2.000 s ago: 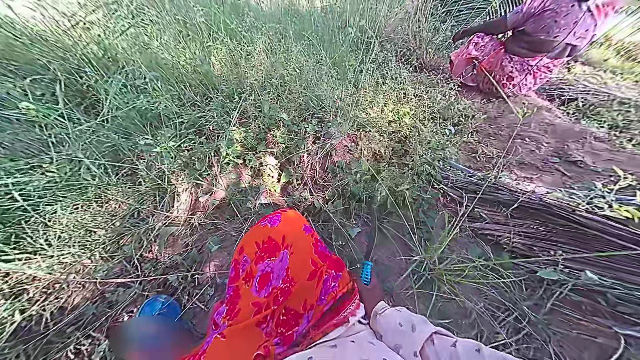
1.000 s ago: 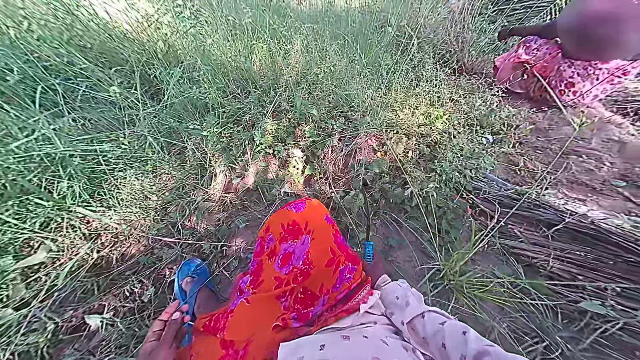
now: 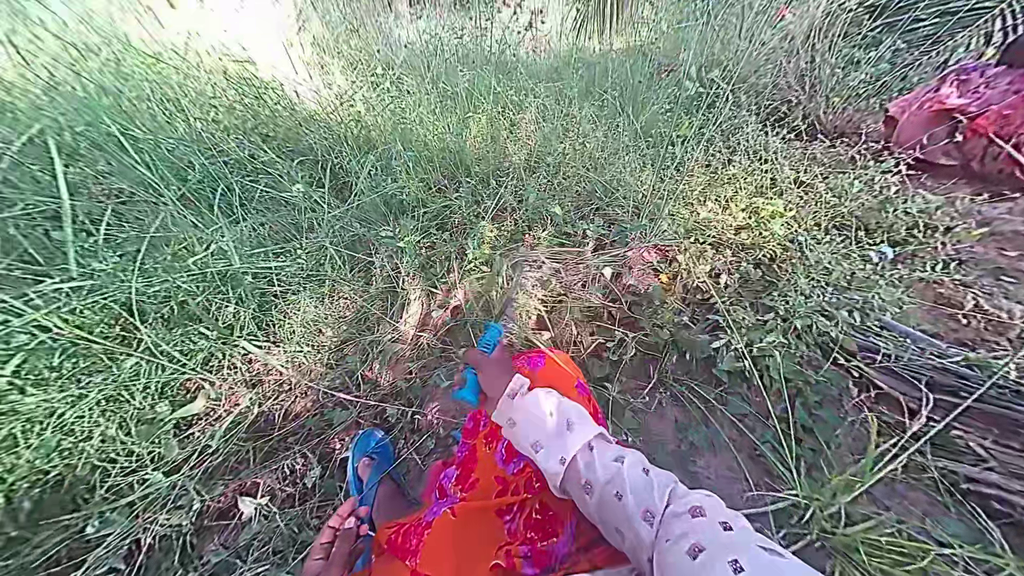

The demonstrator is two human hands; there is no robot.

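My right hand (image 3: 492, 370) is closed around the blue handle (image 3: 490, 338) of a tool in front of my knee. A dark blade seems to run up from the handle into the grass, where its far part is hidden. My left hand (image 3: 338, 534) is low at the bottom edge, beside the blue sandal (image 3: 373, 464) on my foot. Its fingers are bent close together, and whether they hold anything is unclear. An orange cloth with a red and purple flower print (image 3: 488, 512) covers my legs. Another blue piece (image 3: 466, 387), perhaps the other sandal, shows below my right hand.
Tall green grass (image 3: 240, 192) spreads ahead and to the left. Low leafy weeds (image 3: 752, 232) grow over the middle and right. Dry stalks (image 3: 944, 400) lie in a pile at the right. Part of another person in pink and red clothing (image 3: 960, 120) is at the upper right.
My right hand has moved left and forward with the blue-handled tool, from beside my right knee to in front of it. My left hand remains low by the sandal.
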